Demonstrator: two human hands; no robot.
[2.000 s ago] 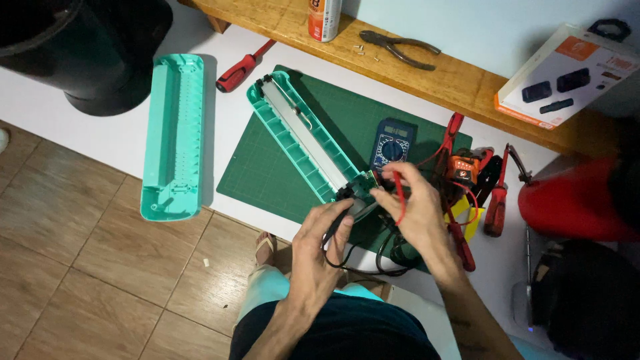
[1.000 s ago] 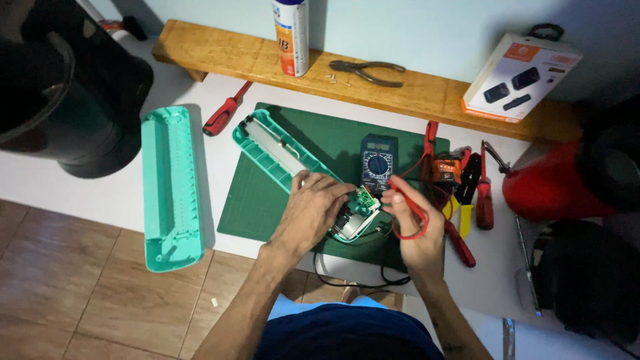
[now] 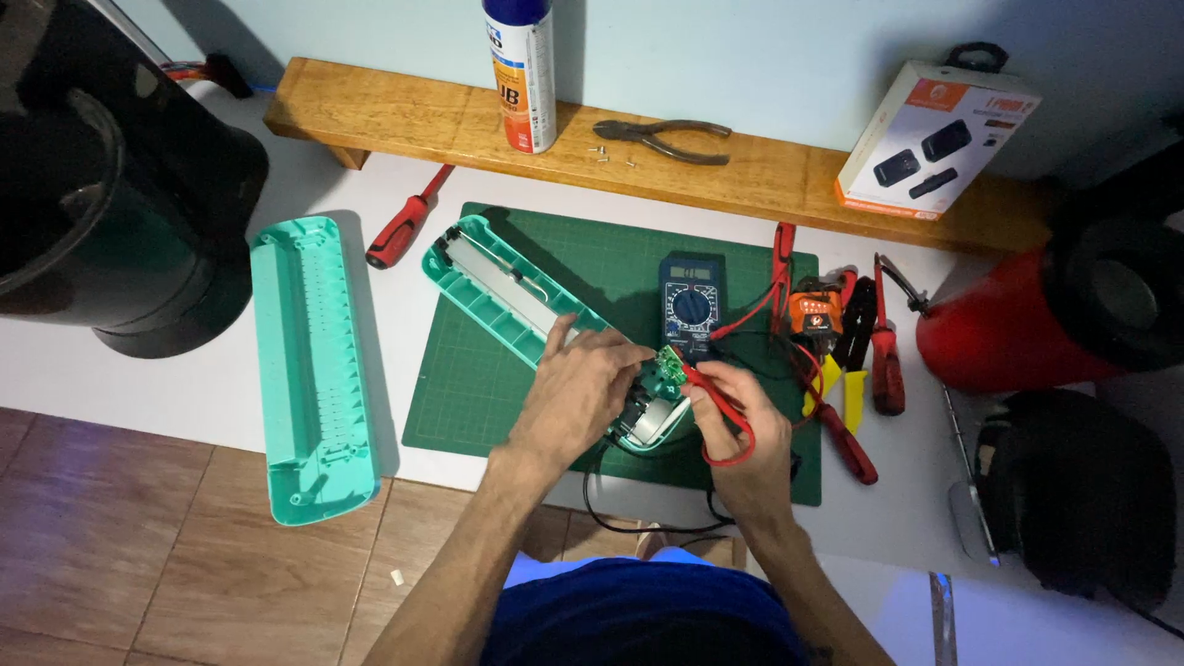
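My left hand (image 3: 583, 384) lies over the lower part of an opened teal plastic housing (image 3: 504, 319), its fingertips at the left edge of a small green circuit board (image 3: 672, 364); what it grips is hidden. My right hand (image 3: 740, 425) holds a red test probe (image 3: 721, 400), whose tip end meets the board's right side. Just above the board, a dark blue digital multimeter (image 3: 692, 305) lies on the green cutting mat (image 3: 592, 250). A motor-like metal part (image 3: 655, 421) sits in the housing's lower end. The other teal housing half (image 3: 314, 370) rests apart at the left.
A wooden shelf (image 3: 416, 106) carries a spray can (image 3: 523, 83), diagonal cutting pliers (image 3: 666, 139), small screws and a box (image 3: 939, 139). Red screwdrivers (image 3: 402, 229) and yellow-handled wire strippers (image 3: 853, 393) flank the mat. Black containers (image 3: 139, 231) stand left, a red one (image 3: 1008, 324) right.
My left hand has moved from the housing's bottom end up over its lower part. The green board now shows between my hands. The view has shifted.
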